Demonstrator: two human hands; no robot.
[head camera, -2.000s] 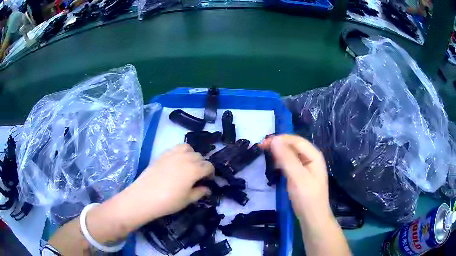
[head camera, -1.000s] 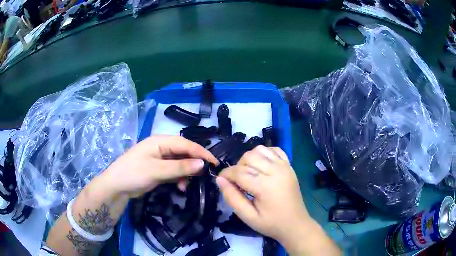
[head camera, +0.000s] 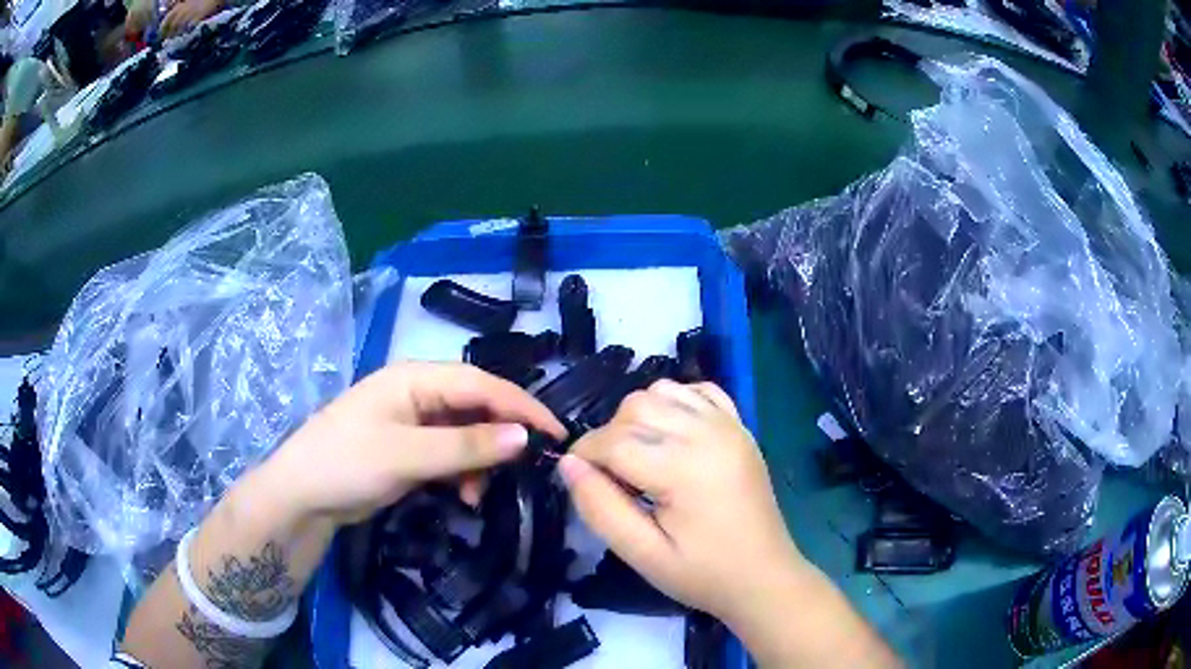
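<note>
My left hand and my right hand meet over the blue tray. Between the fingertips of both hands is the end of a black band with a thin wire. The fingers hide most of the joint. The band curves down into the tray. On the white tray liner lie many loose black pieces, among them a rounded end housing at the upper left and a tangle of curved bands at the lower left.
A clear left bag stands left of the tray, a fuller right bag right of it. Loose black blocks and an aerosol can lie at the lower right. A headband lies on the green belt. Cabled parts lie far left.
Two seconds ago my hands were apart over the parts; they came together by one second ago and stay there. The headband on the belt has shifted left in view.
</note>
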